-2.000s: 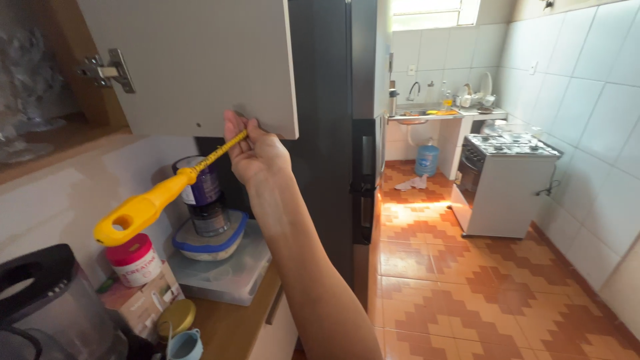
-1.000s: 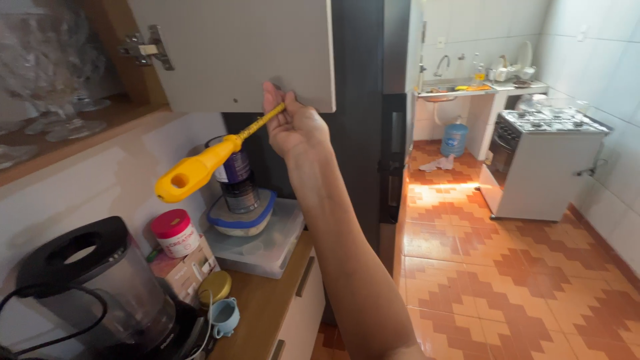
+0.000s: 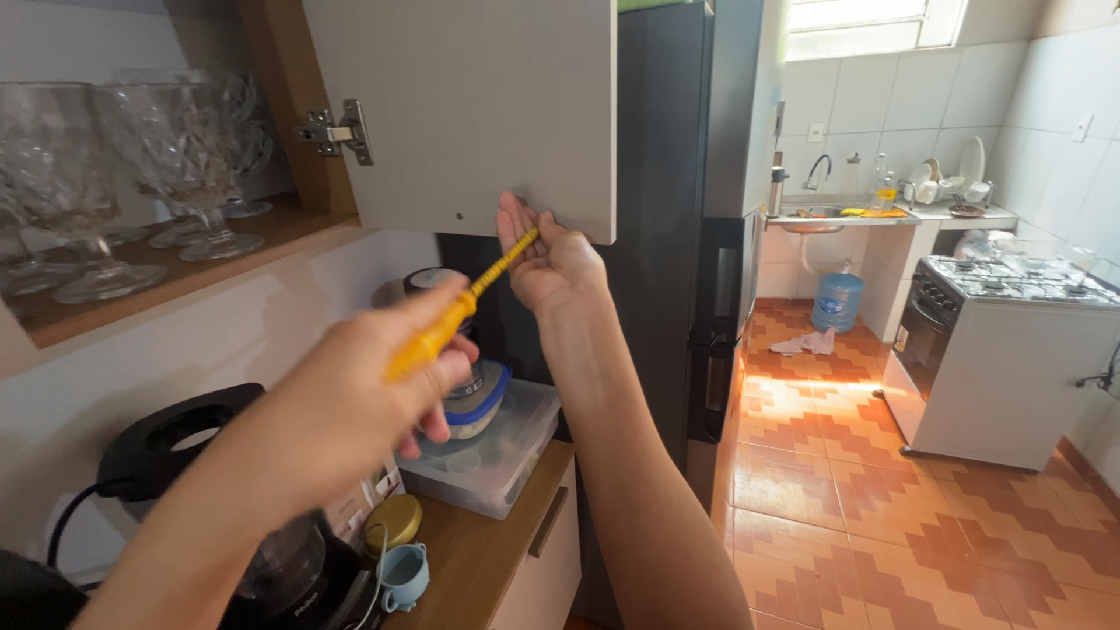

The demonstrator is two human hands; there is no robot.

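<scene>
My right hand (image 3: 560, 262) is raised palm-toward me at the lower edge of a light cabinet door (image 3: 490, 114), pinching the tip end of a yellow-handled tool (image 3: 430, 339) with a thin, dark-marked yellow shaft. Blurred by motion, my left hand (image 3: 385, 376) is closed around the tool's handle, which slants down and left from the right hand. The shaft's far tip is hidden at the right fingers. A small hole (image 3: 459, 216) shows in the door just left of those fingers. A metal hinge (image 3: 341, 133) joins the door to the cabinet.
Glass goblets (image 3: 206, 166) stand on the open cabinet's shelf. Below are a black coffee maker (image 3: 280, 569), a light blue cup (image 3: 405, 576), a gold lid (image 3: 394, 521) and a clear plastic box (image 3: 503, 468). A dark refrigerator (image 3: 652, 219) stands right behind the door; a stove (image 3: 1006, 367) is farther off.
My left hand has come into view from the lower left and taken hold of the tool's handle. My right hand has stayed at the door's lower edge, holding the shaft end.
</scene>
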